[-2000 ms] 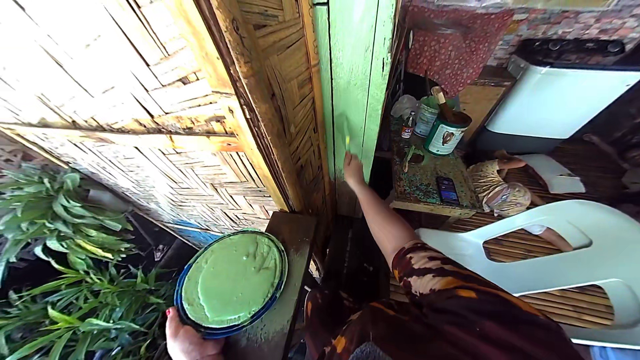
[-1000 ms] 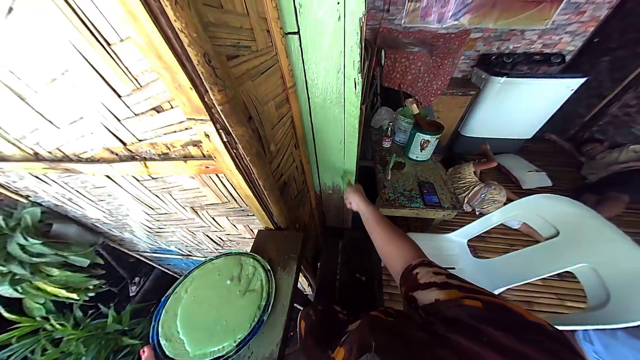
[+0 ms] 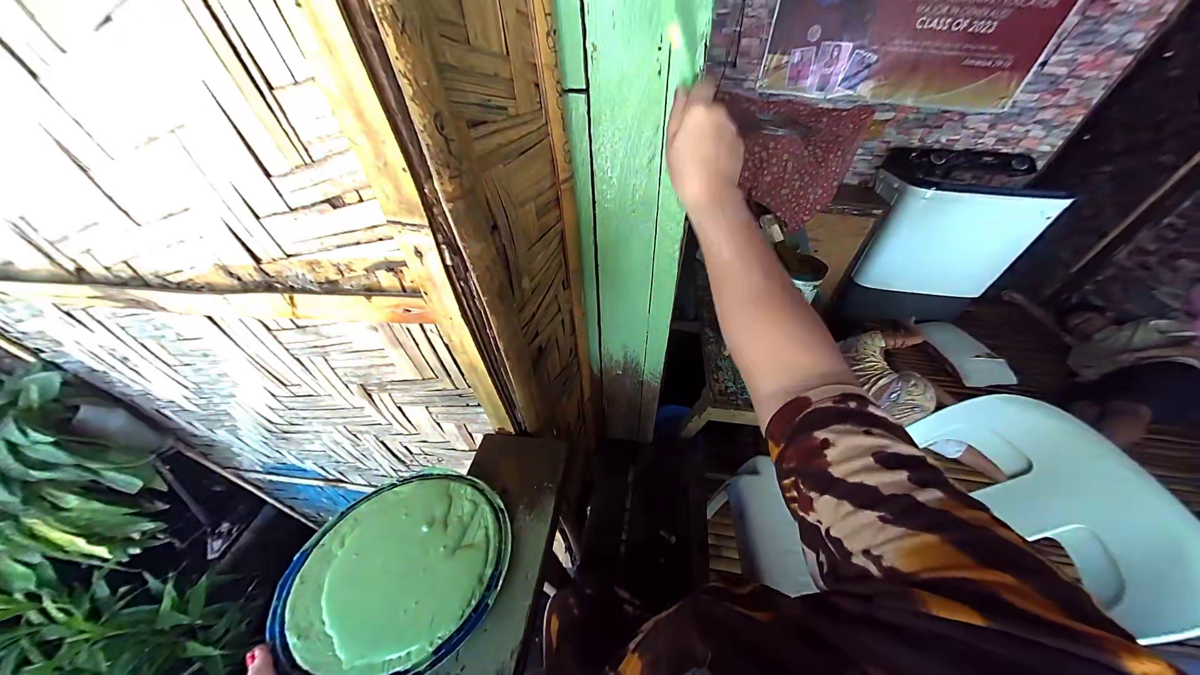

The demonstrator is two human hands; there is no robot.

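Note:
My right hand (image 3: 705,141) is raised against the edge of a green-painted wooden post (image 3: 628,216), its fingers curled round a small tool, probably a paintbrush, that is blurred and mostly hidden. The post's foot is bare and dirty. Low on the left, a fingertip of my left hand (image 3: 260,660) touches the blue rim of a round lid or shallow tub (image 3: 403,572) holding light green paint; the rest of that hand is out of view. The tub rests partly on a dark wooden ledge (image 3: 506,553).
Woven bamboo wall (image 3: 328,366) and leafy plants (image 3: 66,506) are at left. Behind my right arm stand a paint can (image 3: 804,272) on a small table and a white washing machine (image 3: 947,239). A white plastic chair (image 3: 1106,497), a small child (image 3: 891,380) and another person (image 3: 1139,361) are at right.
My right hand has moved up the green post from near its lower part. Less of my left hand shows at the tub than two seconds ago. The view has shifted.

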